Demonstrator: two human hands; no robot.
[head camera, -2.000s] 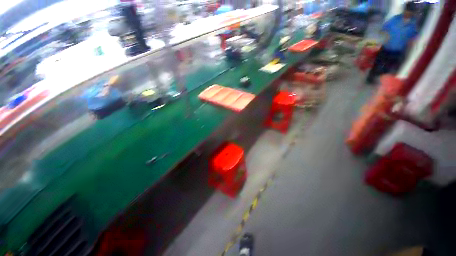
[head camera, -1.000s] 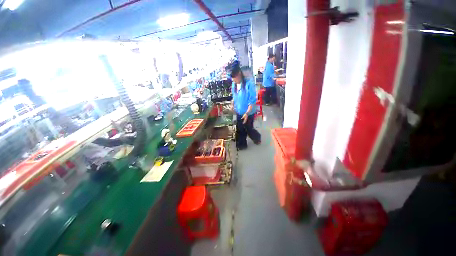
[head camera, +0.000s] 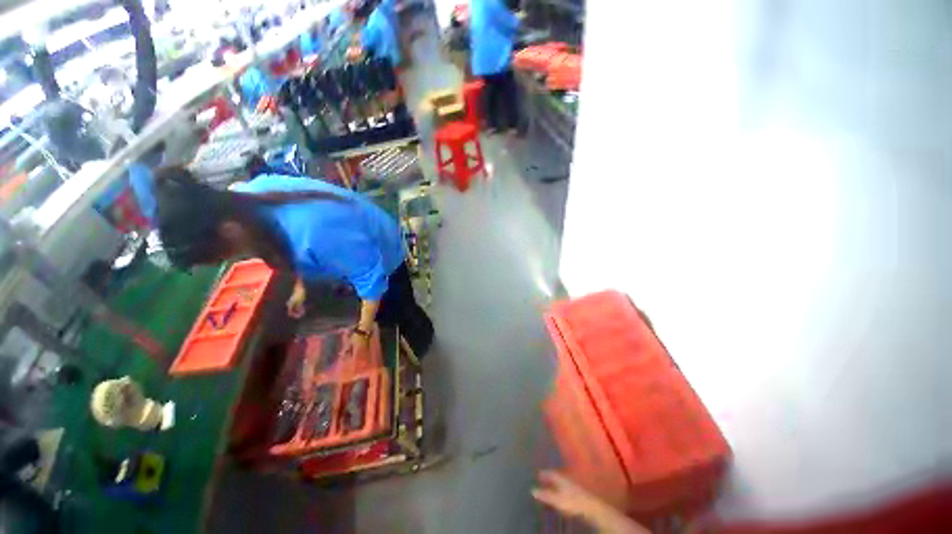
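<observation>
My right hand shows at the bottom edge, blurred and partly cut off. Its fingers point left and look apart, with nothing seen in them. It is in front of the lower part of an orange-red stack of trays or crates; whether it touches the stack is unclear. The stack stands beside the white pillar. My left hand is out of the picture.
A person in blue bends over red trays of dark parts on a rack. Left is the green bench with a red compartment tray and yellow sponge holder. A red stool stands in the aisle.
The view has moved forward along the aisle and tilted down. The person in blue is nearer and now bends over the rack trays. My right hand has come into view.
</observation>
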